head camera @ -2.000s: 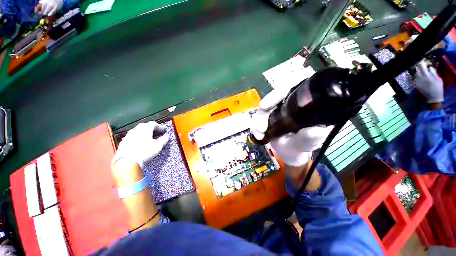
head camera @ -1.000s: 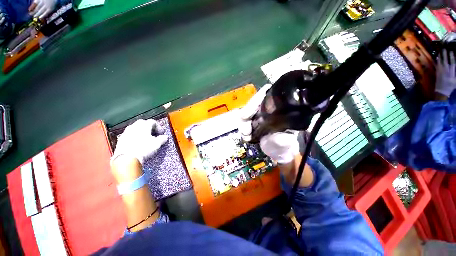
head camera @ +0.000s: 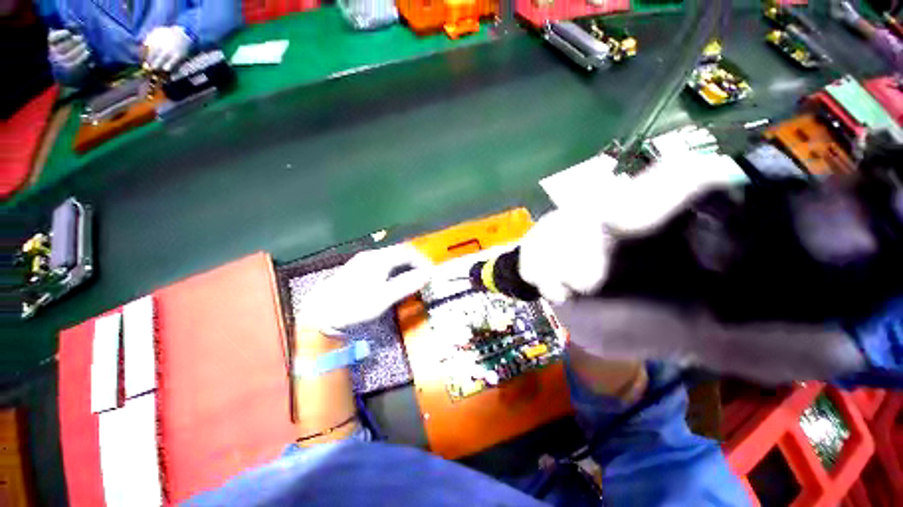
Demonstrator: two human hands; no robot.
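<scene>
The green circuit board lies on the orange fixture in front of me, its far edge bar partly hidden by my hands. My right hand, in a white glove, holds the black electric screwdriver; its yellow-ringed nose points left over the board's far edge. The screwdriver's rear is blurred. My left hand, gloved, reaches from the screw tray to the board's upper left corner, near the screwdriver tip. Whether its fingertips hold anything cannot be told.
A red mat with white strips lies at left. The green conveyor belt beyond carries boards, one at far left. Red crates stand at lower right. Another person's gloved hands are at upper left.
My left hand has moved right from over the screw tray to the board's corner. The screwdriver has swung from steep to nearly level, pointing left. The view has shifted, showing more of the belt.
</scene>
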